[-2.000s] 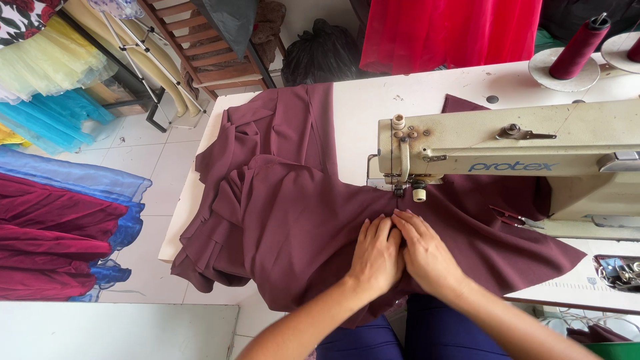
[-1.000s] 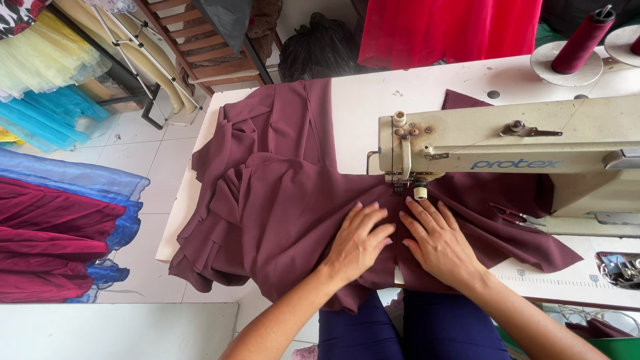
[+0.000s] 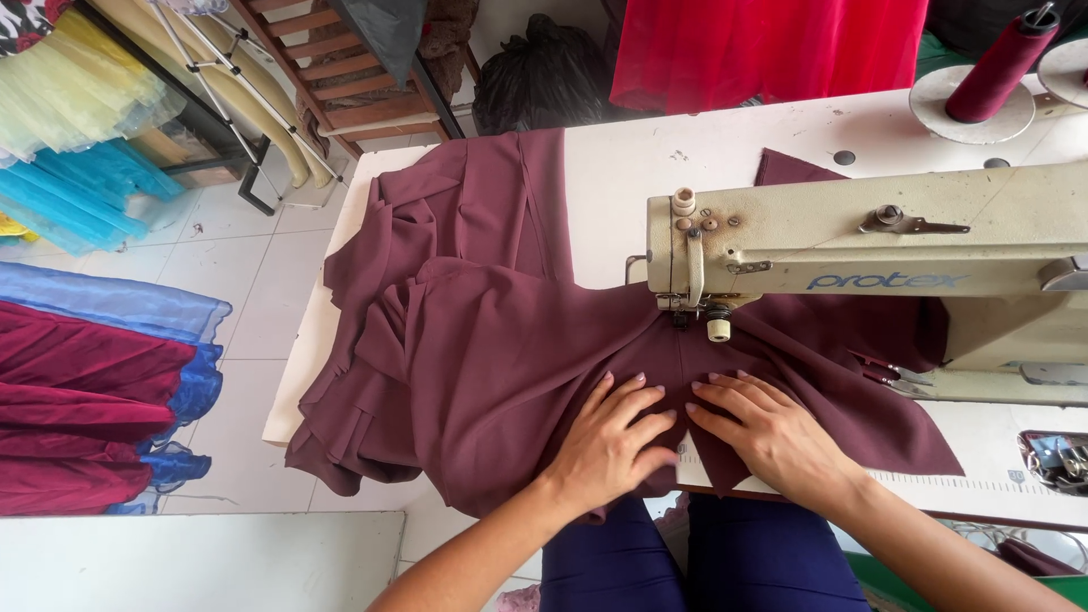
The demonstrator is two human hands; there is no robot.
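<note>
Maroon fabric (image 3: 493, 357) is spread over the bed of a beige Protex sewing machine (image 3: 790, 246) and hangs off the table's left and front edges. A seam line runs from the presser foot (image 3: 680, 320) down between my hands. My left hand (image 3: 614, 442) lies on the fabric left of that line, fingers spread, thumb out to the side. On the right of it, my right hand (image 3: 765, 433) rests flat with its fingers pointing toward the foot. The needle itself is too small to make out. Small scissors or snips (image 3: 901, 374) lie on the fabric under the machine arm.
A maroon thread cone (image 3: 1003, 68) stands on a holder at the back right of the white table (image 3: 629, 161). Metal parts sit in a recess (image 3: 1058, 459) at the right. A tripod (image 3: 225, 64), a wooden chair (image 3: 340, 68) and hung skirts (image 3: 85, 408) are beyond the table.
Two seconds ago my hands were together close below the presser foot; they are now apart and lower on the fabric. Since one second ago, both have come slightly toward me.
</note>
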